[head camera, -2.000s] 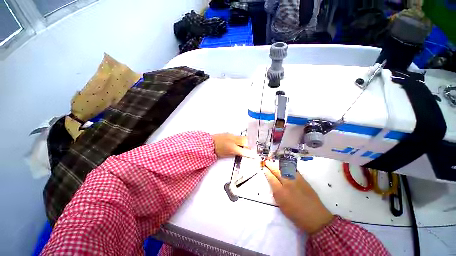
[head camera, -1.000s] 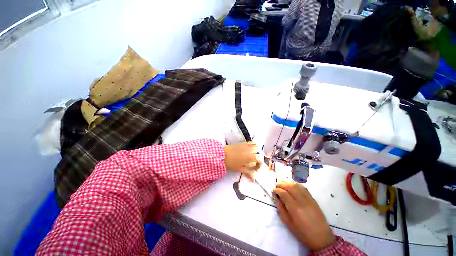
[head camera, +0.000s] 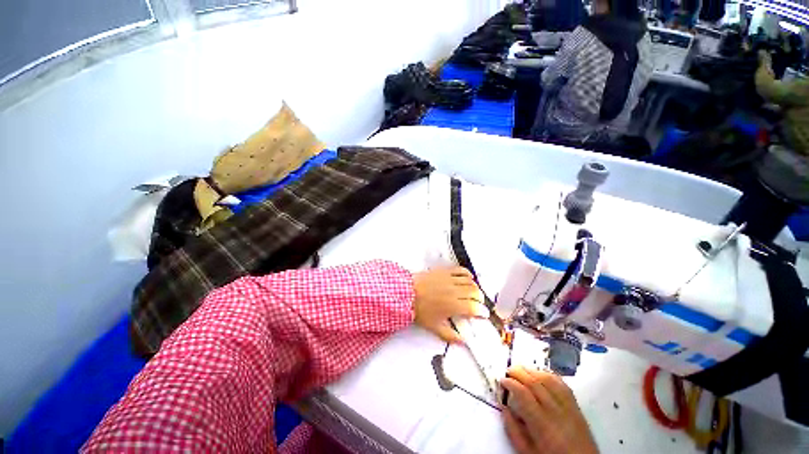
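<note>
A dark narrow strip runs from behind the needle area toward the machine's needle, beside a white strip. My left hand lies flat with its fingers on the white strip, left of the needle. My right hand is at the strip's near end, in front of the needle, with its fingertips on the strip and a bit of dark material. The white sewing machine stands at the right, its presser foot area lit. Part of the strips is hidden under my hands.
A plaid bundle lies left of my sleeve, with tan dotted material on it. Scissors with red-orange and yellow handles lie right of the needle. A blue surface with dark cloth stands behind, near a seated person.
The view has shifted, so the scene sits further right and lower. The dark strip now shows behind the needle, longer than at first. My right hand has moved nearer to me, away from the needle.
</note>
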